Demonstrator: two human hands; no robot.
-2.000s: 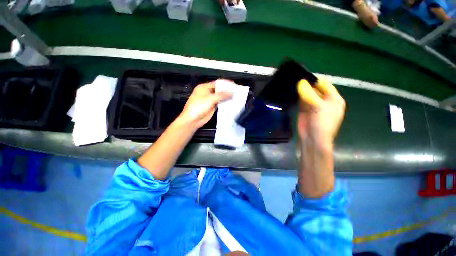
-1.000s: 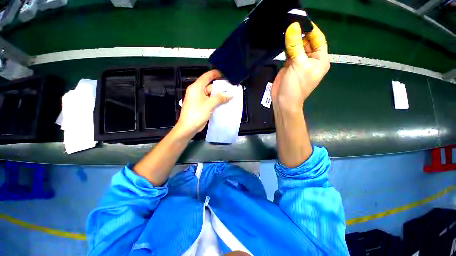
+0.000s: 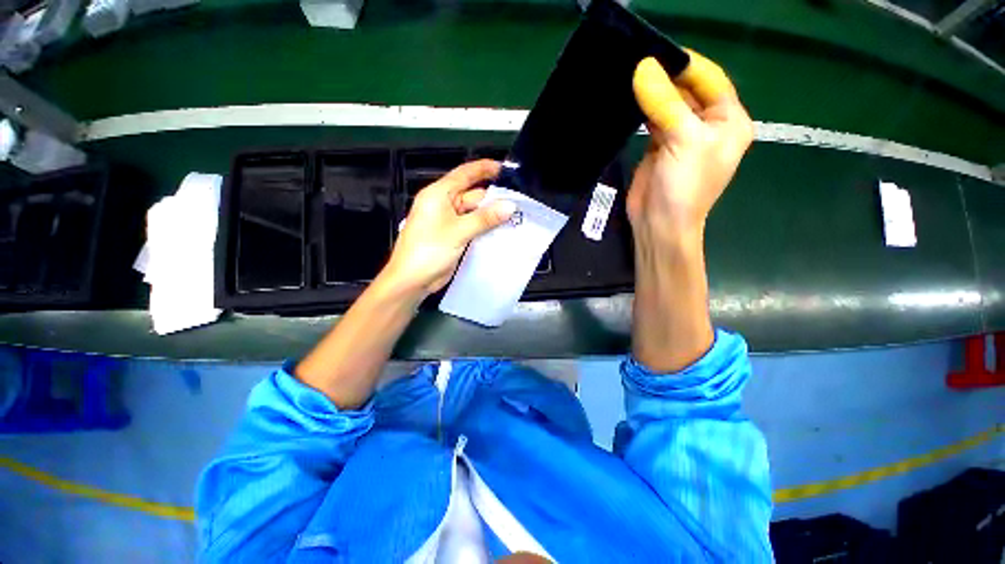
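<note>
My right hand (image 3: pixel 694 143), with yellow finger covers, holds a black smartphone (image 3: pixel 590 105) by its upper right edge, tilted above the tray. My left hand (image 3: pixel 446 231) pinches a white sleeve (image 3: pixel 501 262) at its top. The phone's lower end meets the sleeve's top edge; whether it is inside is hard to tell. Below them lies a black phone tray (image 3: pixel 314 296) with dark phones in its left slots. A small white label (image 3: pixel 597 212) shows in its right part. A loose stack of white sleeves (image 3: pixel 184 253) lies left of the tray.
Another black tray (image 3: pixel 97 237) is at the far left. White paper slips (image 3: pixel 897 215) lie on the bench at right. A pale rail (image 3: pixel 276 117) separates bench and green belt, where a white box (image 3: pixel 332 11) stands. Stools and dark crates (image 3: pixel 957 518) are below.
The phone has come down from above and turned so its lower end meets the sleeve. The sleeve has tilted, its top now leaning right. Both hands keep their holds.
</note>
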